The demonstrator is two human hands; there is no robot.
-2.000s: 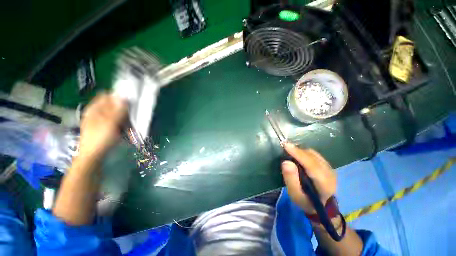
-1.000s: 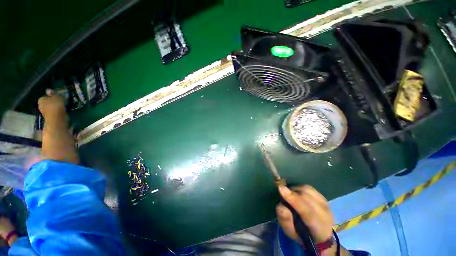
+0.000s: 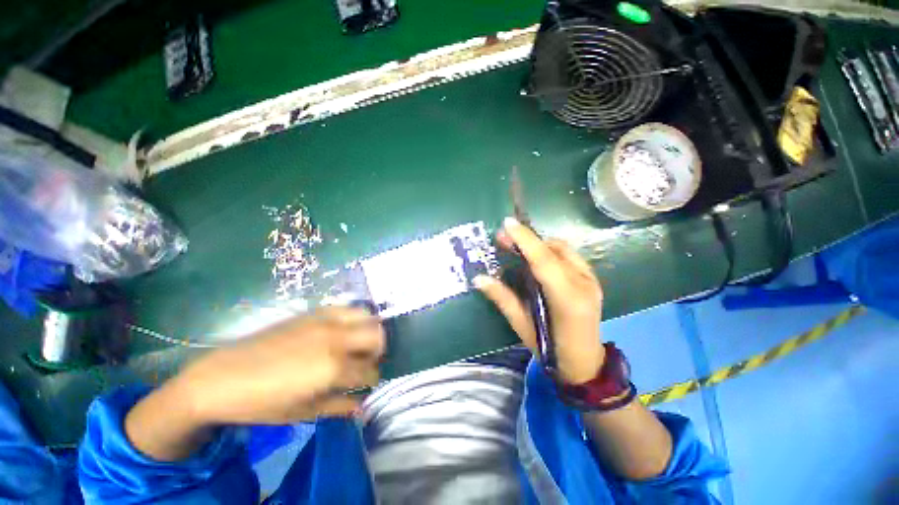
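Note:
A phone assembly, white and silver with a dark patterned right end, lies on the green mat in front of me. My left hand is at its lower left corner, blurred; whether the fingers grip it cannot be told. My right hand holds the soldering iron, tip pointing up and away, with thumb and fingertips at the assembly's right end. A loose pile of small components lies beyond the assembly's left end.
The fan, cream cup with silvery grains and yellow lump stand at the upper right. A clear bag and solder spool are at left. Phone assemblies lie on the belt behind the whitish rail.
My left hand has come back from the belt to the mat. A phone assembly now lies in front of me. My right hand, still holding the iron, has moved up to its right end.

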